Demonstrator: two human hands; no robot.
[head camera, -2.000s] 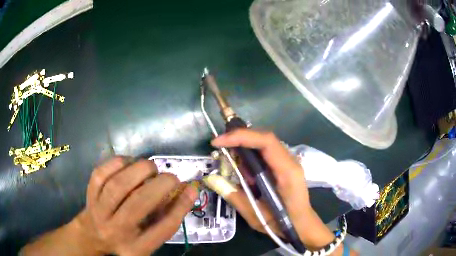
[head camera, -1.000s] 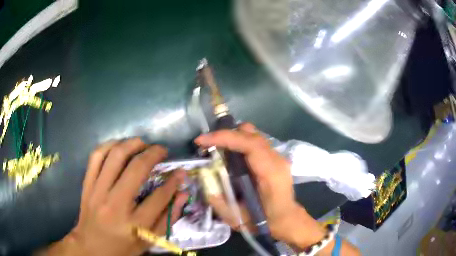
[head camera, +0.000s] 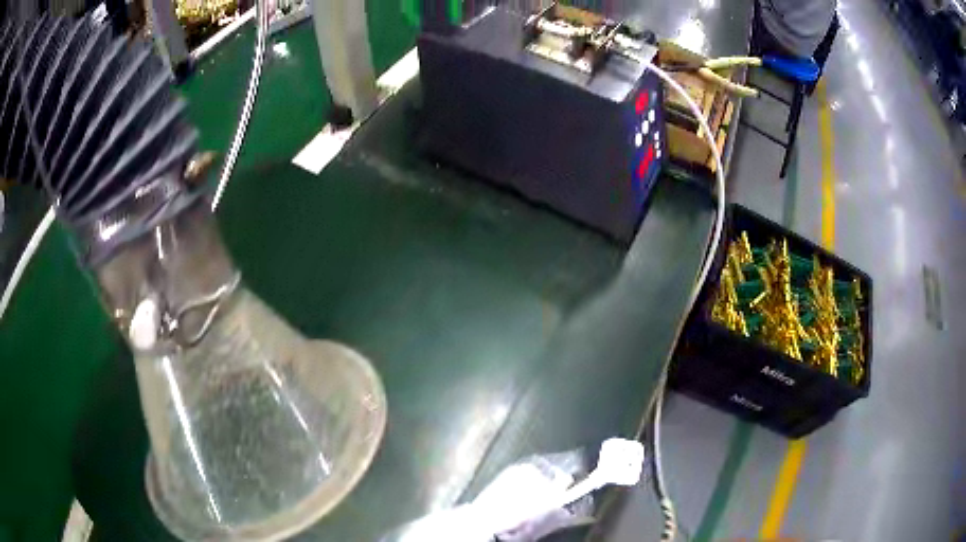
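Neither of my hands is in the picture. A white cord in a clear plastic bag (head camera: 530, 498) lies at the bottom edge, washed out by glare and cut off below. The clear fume extractor hood (head camera: 254, 423) hangs at the lower left on its grey ribbed hose (head camera: 95, 116). The pale solder feed tube (head camera: 716, 201) runs from the black solder feeder (head camera: 530, 127) down to the bottom edge, where its end part is wrapped in a black-and-white spiral. The soldering iron and the housing are not in view.
A black crate (head camera: 763, 376) on the right holds many brass strips with green wires. The dark green mat (head camera: 424, 275) lies under the feeder. A pale post (head camera: 344, 53) stands behind. A person (head camera: 794, 23) is at the top right, beside a stool with a blue seat (head camera: 790, 69).
The view has swung to the right and up. Both hands, the iron, the housing and the loose brass strips have left the picture. The feeder and the whole crate now show.
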